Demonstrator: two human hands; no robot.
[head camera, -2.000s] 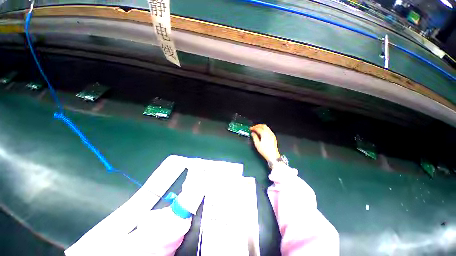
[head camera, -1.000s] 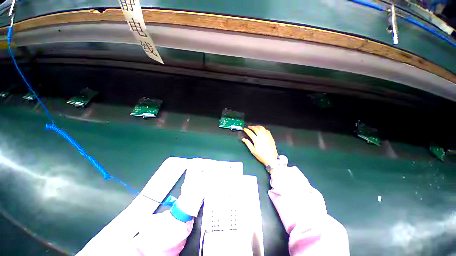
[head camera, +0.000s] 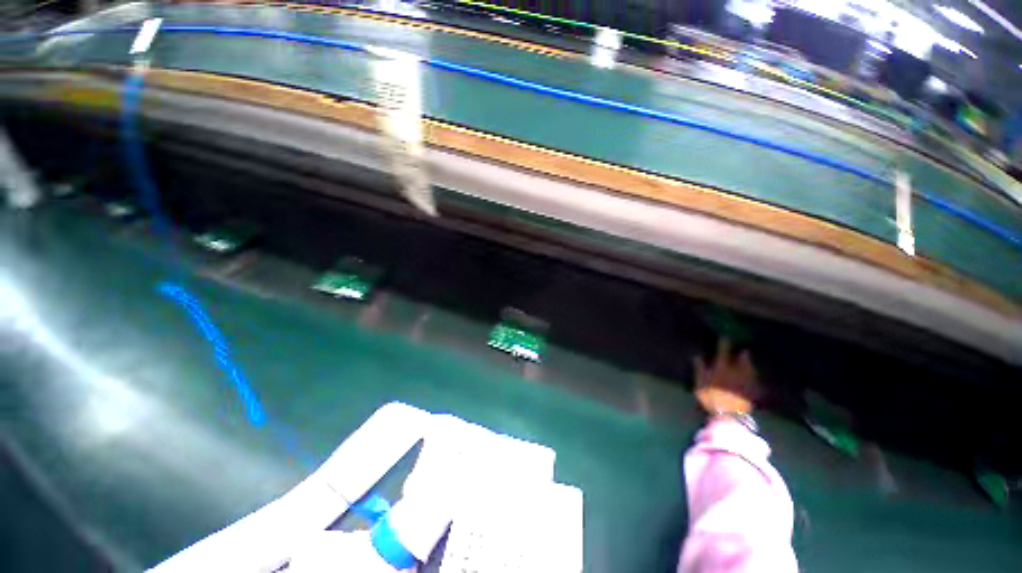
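Note:
A row of green circuit boards lies on the dark strip, one at centre (head camera: 516, 338), one at left (head camera: 342, 282). My right hand (head camera: 726, 383) reaches over the strip, blurred, fingers spread, just below a dim board (head camera: 728, 325); whether it touches is unclear, and no label shows. My left hand (head camera: 429, 500), overexposed and blending into the paper, holds white label sheets (head camera: 510, 509) with faint print low in front of me. A blue wrist strap (head camera: 389, 539) circles the left wrist. A white backing strip (head camera: 303, 504) trails to the lower left.
A blue coiled cord (head camera: 219, 353) hangs at left down to the strap. A wood-edged upper shelf (head camera: 583, 168) crosses behind the strip, with a blurred paper tag (head camera: 401, 123) hanging. Boards also lie at right (head camera: 832, 428). The green bench (head camera: 628, 481) lies in front.
My right hand has moved right from the centre board to the dim board farther back. The view has tilted up and blurred, showing more shelf. My left hand still holds the sheets.

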